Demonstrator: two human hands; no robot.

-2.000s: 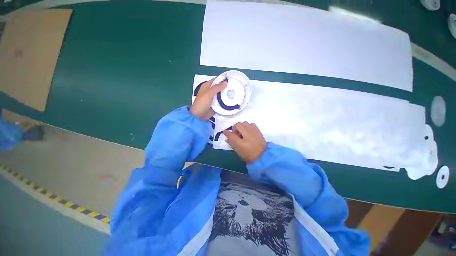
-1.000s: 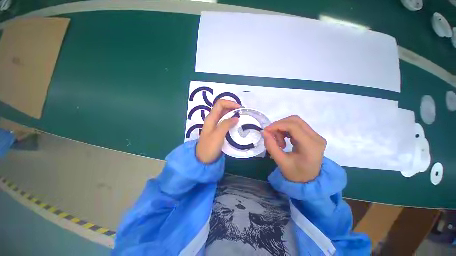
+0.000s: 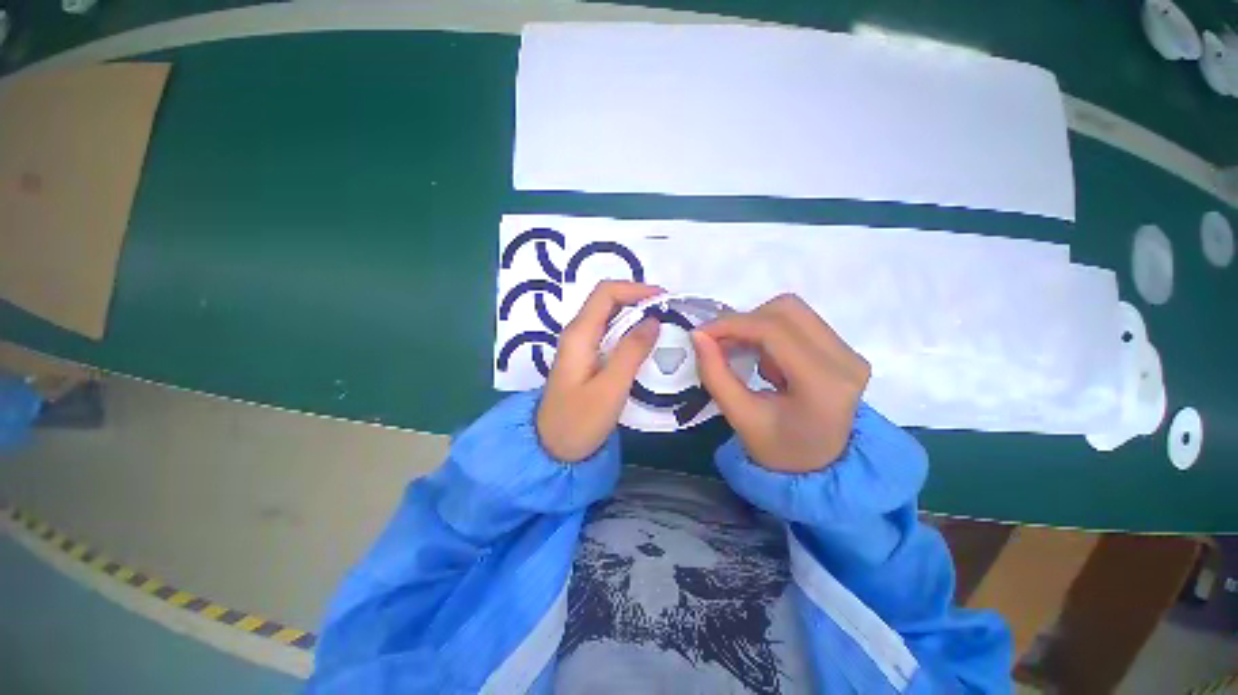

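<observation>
My left hand (image 3: pixel 592 373) holds a round white housing (image 3: pixel 669 359) by its left rim, just in front of my body. Dark arc stickers (image 3: pixel 659 395) curve around the inside of the housing, one along its lower part and one near the top. My right hand (image 3: pixel 792 384) has thumb and forefinger pinched at the upper right inside of the housing, at the end of the upper arc. The fingertips partly hide that arc. The sticker sheet (image 3: pixel 584 302) lies behind the housing, with several dark arcs at its left end.
Blank white release paper (image 3: pixel 923 333) covers the sheet's right part. A spare white sheet (image 3: pixel 788 122) lies beyond. White discs (image 3: pixel 1134 394), a small ring (image 3: pixel 1185 439) and translucent discs (image 3: pixel 1153 264) are at right. Cardboard (image 3: pixel 75 190) lies at left. A blue sleeve (image 3: pixel 16 411) shows at the left edge.
The housing and left hand came down off the sheet, uncovering arcs. The right hand brought a dark arc to the housing; the arc's free end now lies against the inside near the top.
</observation>
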